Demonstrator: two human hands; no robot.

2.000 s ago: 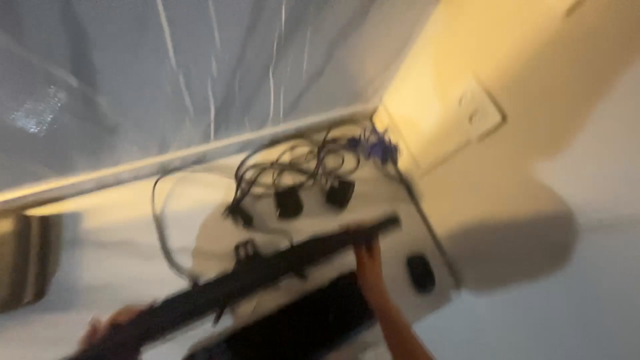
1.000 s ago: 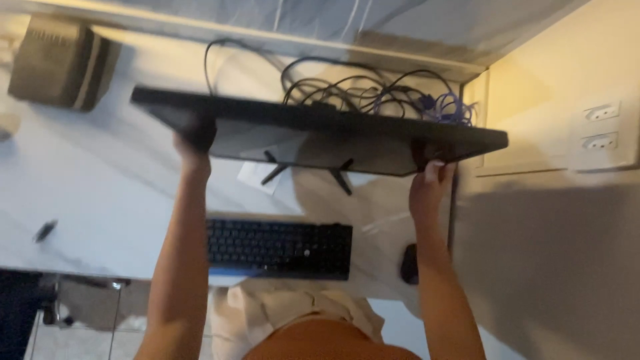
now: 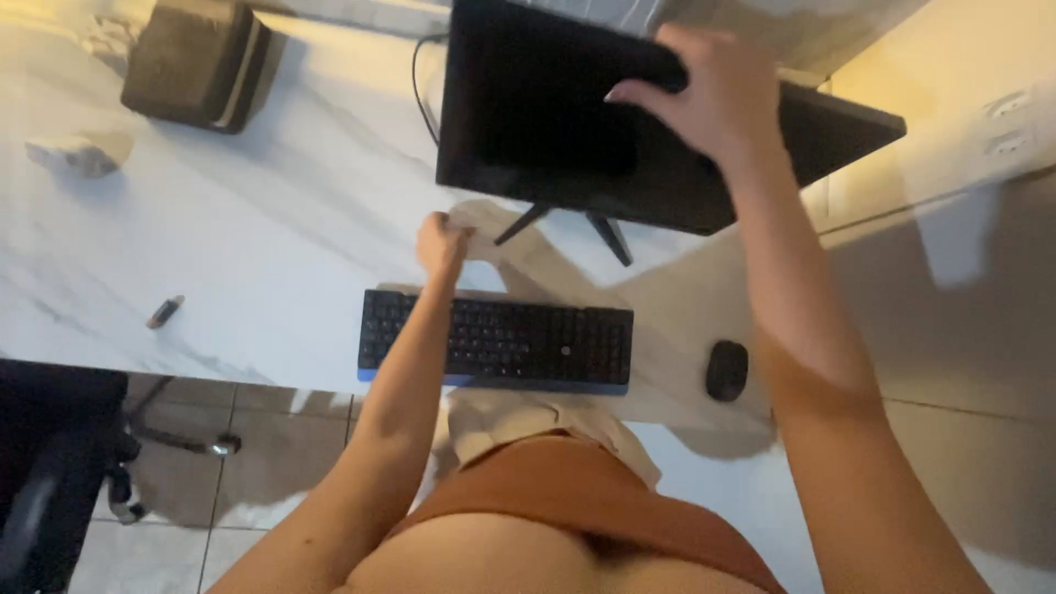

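Observation:
A black monitor [image 3: 561, 115] stands on its two-legged stand [image 3: 609, 238] on the white marbled desk. My right hand [image 3: 714, 91] grips its top edge, thumb across the screen side and fingers over the back. Lower and to the left, my left hand [image 3: 441, 241] is off the monitor, fingers curled beside the stand. Something pale and thin [image 3: 487, 235] lies at its fingertips; whether it is held cannot be told. Below the monitor lies a black keyboard [image 3: 536, 342], partly covered by my left forearm. A black mouse [image 3: 727, 370] rests left of my right forearm.
A dark box-like object [image 3: 186, 66] sits at the back left, with a pale crumpled thing [image 3: 87, 157] near it. A small dark stick-like item [image 3: 166, 312] lies toward the front edge. A black cable [image 3: 417, 87] runs behind the monitor. Wall sockets [image 3: 1008, 124] are at right, a black chair [image 3: 41, 462] at lower left.
One second ago both hands held the monitor by its sides, above the desk. My left hand has let go and moved down; my right hand is now on the top edge.

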